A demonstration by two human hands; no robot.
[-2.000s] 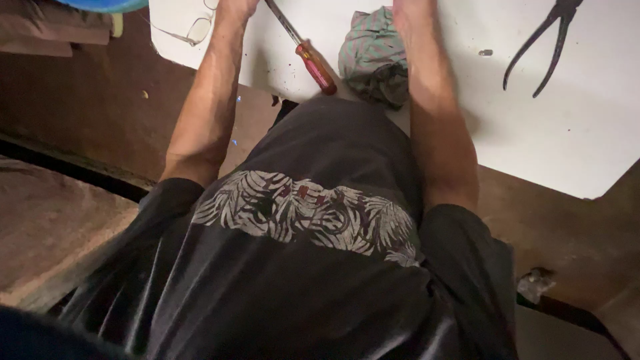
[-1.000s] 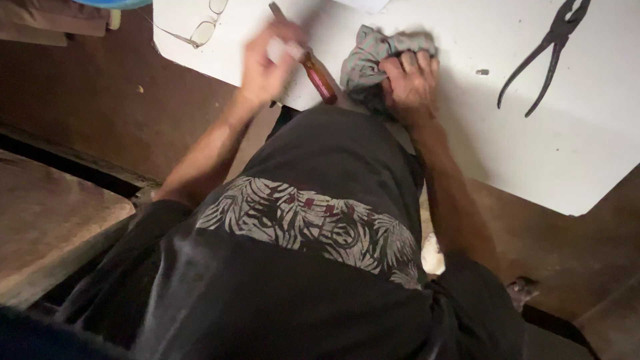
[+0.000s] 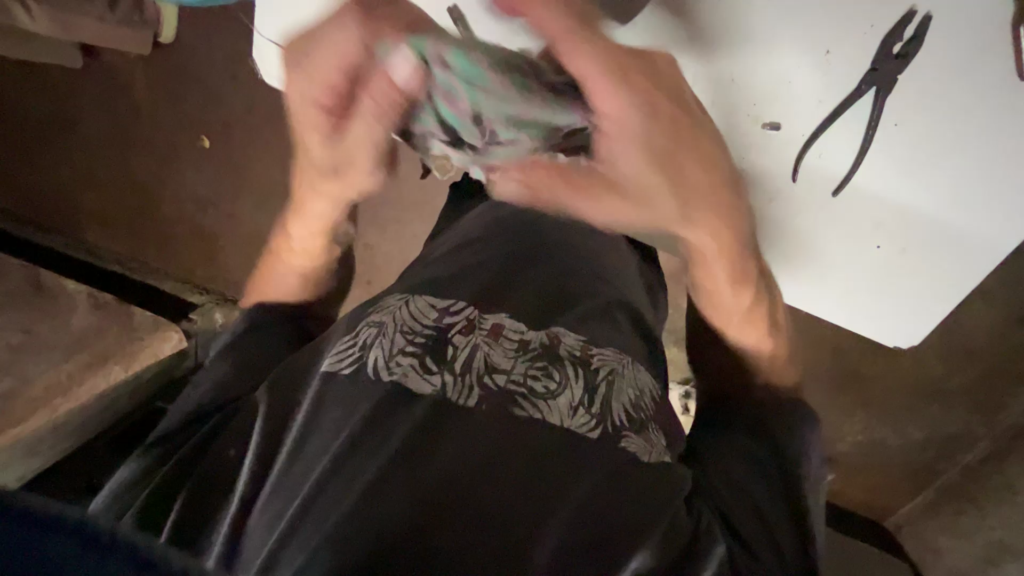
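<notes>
A crumpled green-grey patterned cloth (image 3: 496,100) is held up between both hands near the table edge, blurred by motion. My left hand (image 3: 348,96) grips its left end, the thumb on top of the fabric. Around its right end is my right hand (image 3: 624,136), with the thumb stretched along the lower side. Whether anything is inside the cloth cannot be told. Behind it, the metal tip of a tool (image 3: 460,20) shows, the rest hidden. Pliers (image 3: 878,80) with their handles spread lie on the white table to the right of my right hand.
The white table (image 3: 904,264) has its near corner at the right. A small metal piece (image 3: 770,126) lies on it left of the pliers. Part of a blue object (image 3: 196,2) shows at the top left. At the lower left stands a brown slab-like surface (image 3: 80,344).
The cloth lay on the table under my right hand and is now raised between both hands. My left hand has moved from beside the red-handled screwdriver to the cloth.
</notes>
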